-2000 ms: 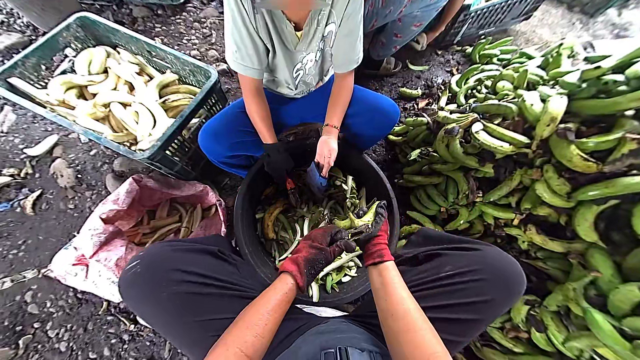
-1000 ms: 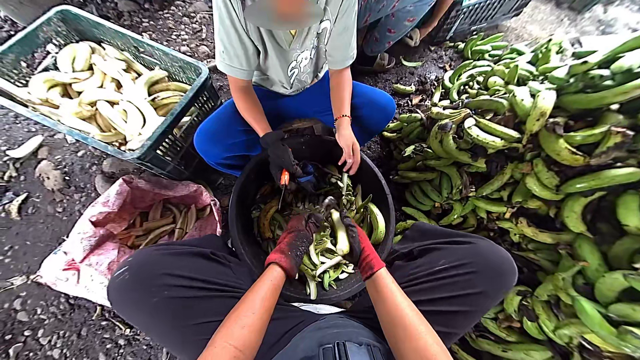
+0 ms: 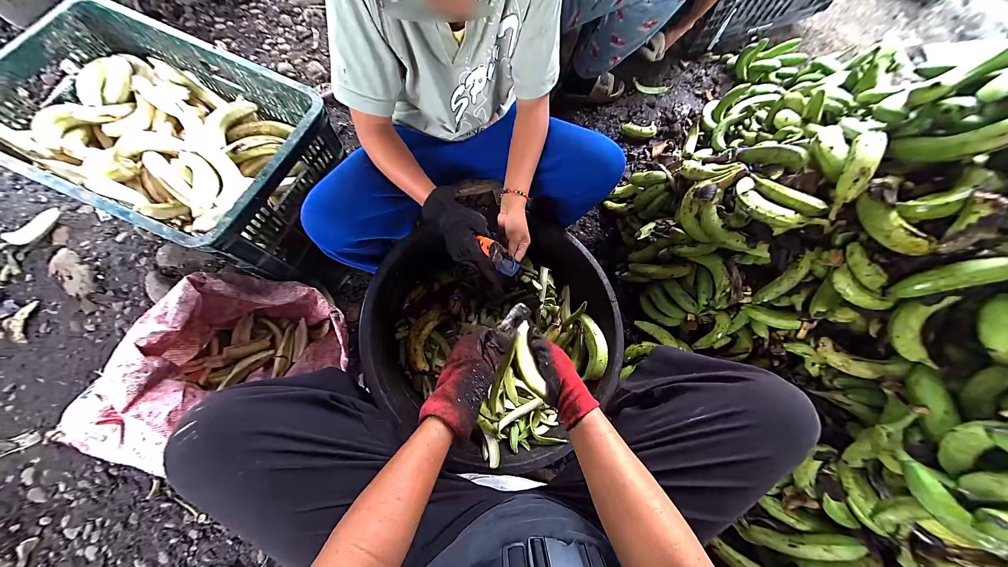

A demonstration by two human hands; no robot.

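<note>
A partly peeled plantain (image 3: pixel 529 364) is held between my hands above a black tub (image 3: pixel 376 346) of peels and green plantains. My left hand (image 3: pixel 468 378), in a dirty red and black glove, closes on its left side, where peel hangs. My right hand (image 3: pixel 562 376), gloved alike, grips its right side. Peel strips (image 3: pixel 516 413) lie below my hands in the tub. Across the tub, a person's black-gloved hand (image 3: pixel 461 228) holds an orange-handled tool (image 3: pixel 498 256) with a blue part; the person's bare hand (image 3: pixel 514 228) is beside it.
A green plastic crate (image 3: pixel 272 169) of peeled plantains stands at upper left. Below it lies a pink sack (image 3: pixel 150 354) holding peels or plantains. A large heap of green plantains (image 3: pixel 787 315) covers the right side. A person (image 3: pixel 449 87) sits opposite; another person's leg (image 3: pixel 622 35) shows behind.
The plantain between my hands now shows more pale flesh than two seconds ago. The other person's bare hand has come down beside the orange-handled tool.
</note>
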